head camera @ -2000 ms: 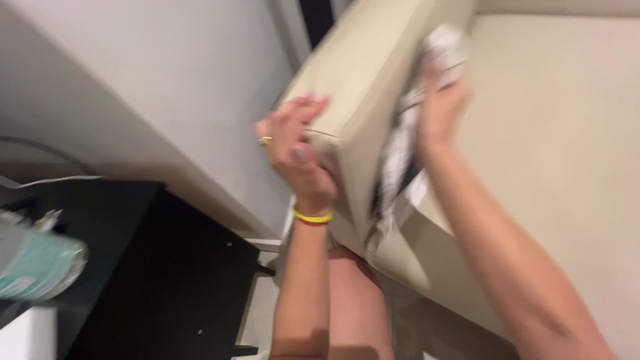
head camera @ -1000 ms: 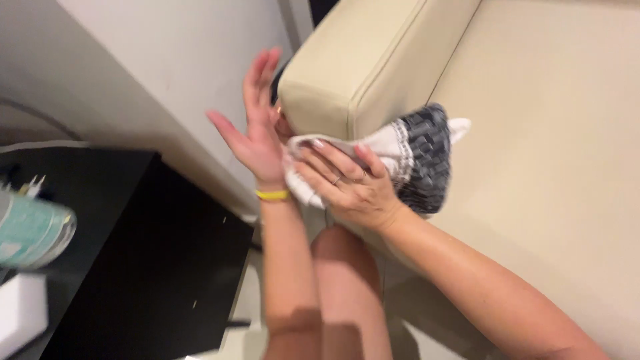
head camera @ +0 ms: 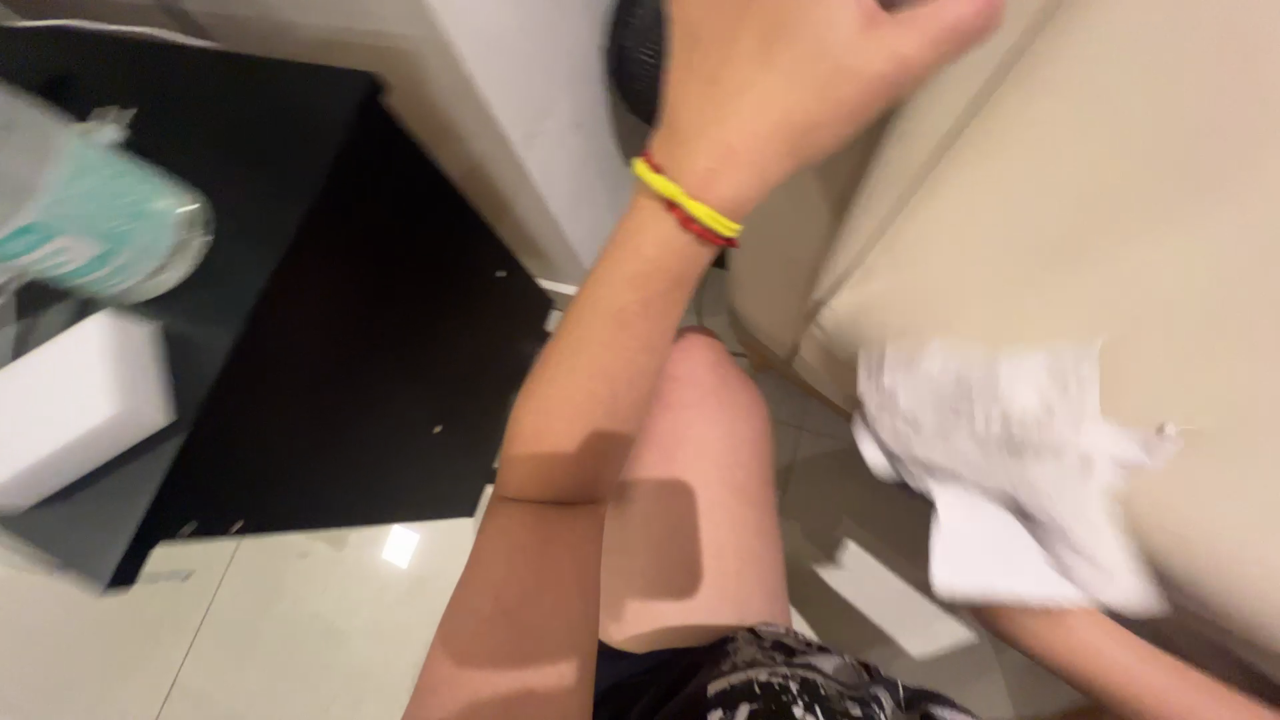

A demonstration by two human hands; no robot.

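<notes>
My left hand, with yellow and red cords round its wrist, is at the top middle over the arm of the beige sofa; its fingertips are cut off by the frame edge, so its grip cannot be told. A blurred white and grey cloth hangs at the right, by the sofa's front edge. It covers my right hand, of which only the forearm shows below. Whether the fingers are closed on the cloth is hidden.
On the left stands a black table with a clear and teal plastic container and a white block on it. A dark rounded object is behind my left wrist, beside the wall. My bare knee is between table and sofa, above the tiled floor.
The cloth and my right hand have moved away from my left hand, down along the sofa's front. My left hand has gone up over the sofa arm. The view has shifted too.
</notes>
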